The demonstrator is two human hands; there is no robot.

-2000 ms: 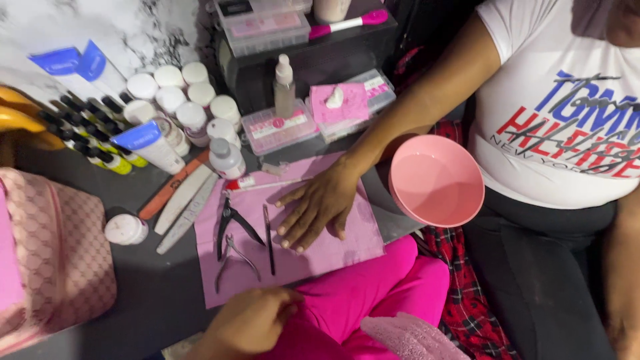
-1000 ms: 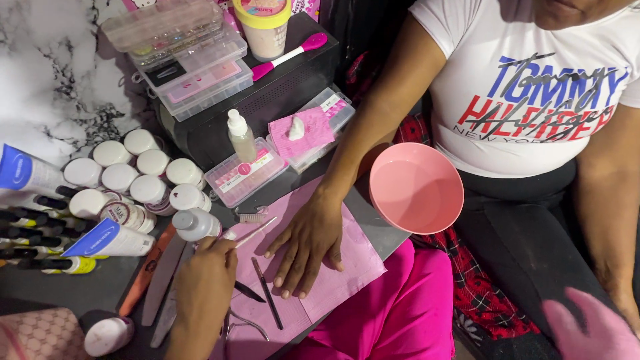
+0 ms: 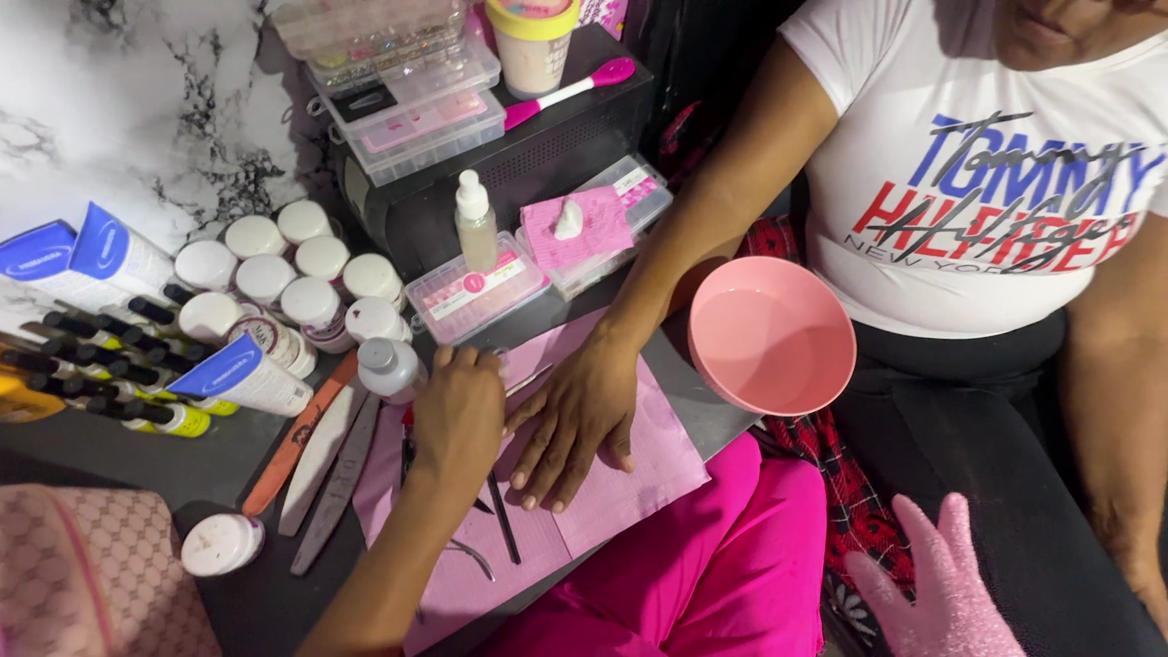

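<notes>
My bare left hand [image 3: 464, 401] is over the upper left of the pink paper towel [image 3: 620, 493], fingers curled down beside a clear bottle with a grey cap [image 3: 391, 368]; its fingertips and anything in them are hidden. A thin metal tool [image 3: 529, 379] lies just right of it. My right hand [image 3: 944, 584], in a glittery pink glove, is raised at lower right with fingers apart, holding nothing. Another person's hand [image 3: 575, 415] rests palm down on the towel. Nearby lie a slim black tool [image 3: 504, 518] and partly hidden nippers [image 3: 473, 557].
A pink bowl of liquid [image 3: 771, 338] stands right of the other person's forearm. White-lidded jars [image 3: 265, 278], dark-capped bottles [image 3: 119, 365], tubes [image 3: 239, 374] and nail files [image 3: 301, 447] crowd the left. A pump bottle [image 3: 475, 224] stands on a plastic case [image 3: 479, 290].
My left hand has moved up from the towel's lower edge to beside the grey-capped bottle. My gloved right hand has moved right, away from the pink trousers. The other person's hand stays on the towel.
</notes>
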